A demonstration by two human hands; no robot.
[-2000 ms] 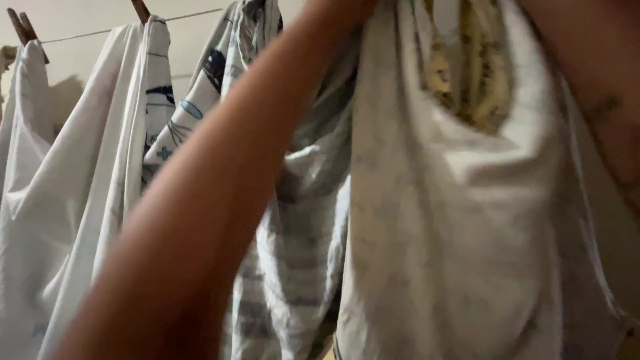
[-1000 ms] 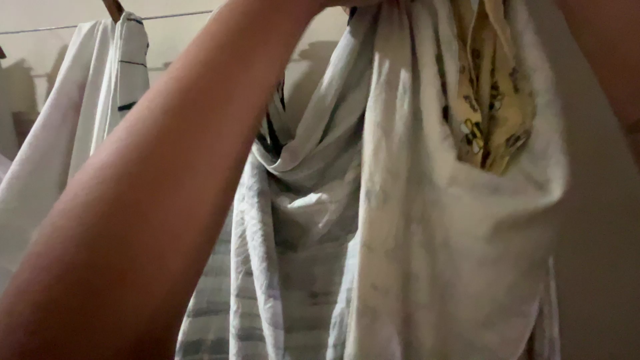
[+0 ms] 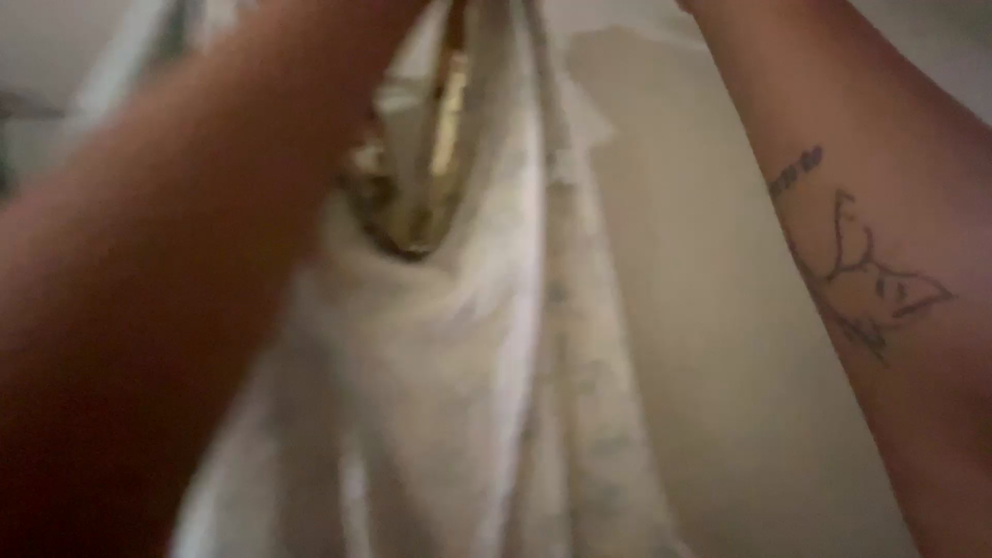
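A pale, draped cloth (image 3: 434,372) hangs in folds between my two raised forearms. In its upper fold shows a yellow patterned cloth (image 3: 418,209) with dark markings. My left forearm crosses the left side of the view, in front of part of the pale cloth; my left hand is beyond the top edge. My right forearm, which bears line tattoos, rises at the right, and my right hand is also past the top edge. What either hand holds or touches is hidden. The view is blurred.
A plain beige wall (image 3: 713,325) stands behind the cloth and to its right. At the upper left, behind my left forearm, is a blurred strip of light cloth (image 3: 128,58).
The view has shifted a lot, with the pale cloth now further left in it. My tattooed right forearm shows much more than before. The striped cloth and the clothesline seen earlier are no longer distinguishable.
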